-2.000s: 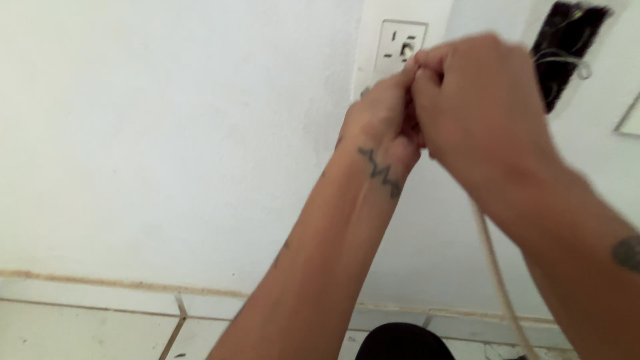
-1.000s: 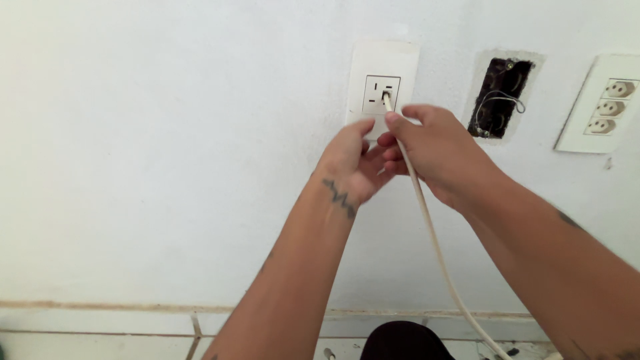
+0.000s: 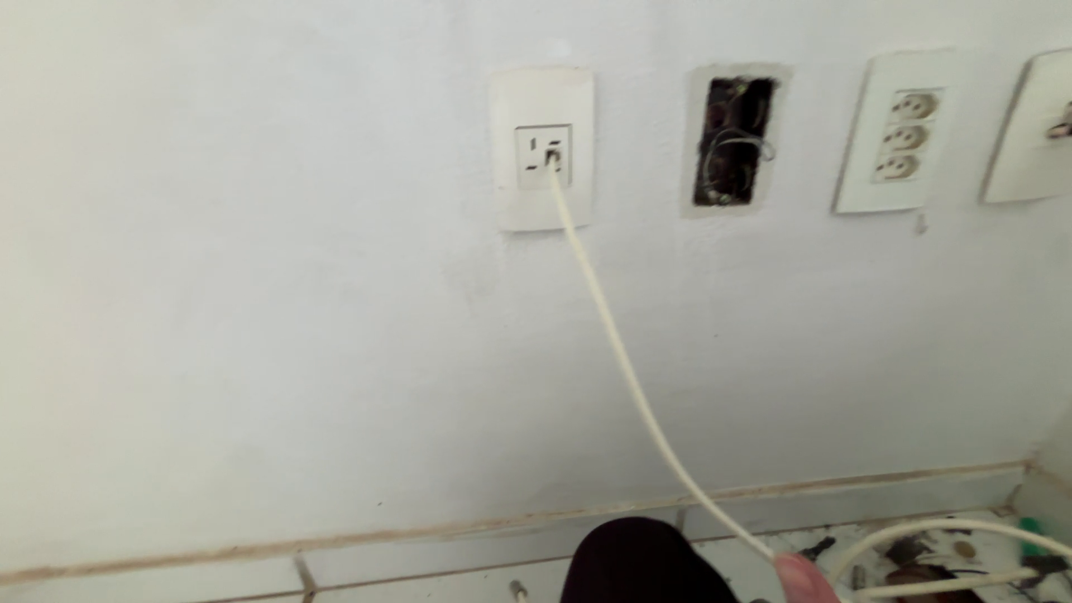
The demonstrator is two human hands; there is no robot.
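Note:
A thin white cable (image 3: 624,360) runs from the telephone-style wall jack (image 3: 543,157), set in a white cover plate (image 3: 544,209), down and to the right in a slack curve. Its end sits in the lower right part of the jack. At the bottom edge of the head view a fingertip, seemingly of my right hand (image 3: 801,578), presses on the cable; the rest of that hand is out of the frame. More of the cable loops off to the right beyond the finger. My left hand does not show.
Right of the jack is an uncovered wall box (image 3: 733,142) with a loose wire, then a triple power outlet (image 3: 900,138) and another wall plate (image 3: 1009,159). Tools and debris (image 3: 913,553) lie on the tiled floor at bottom right. A dark-clad knee (image 3: 641,569) is at bottom centre.
Both hands have left the jack. The left has gone out of view, and one fingertip shows low on the cable. The cable's end remains in the jack. The view takes in more to the right.

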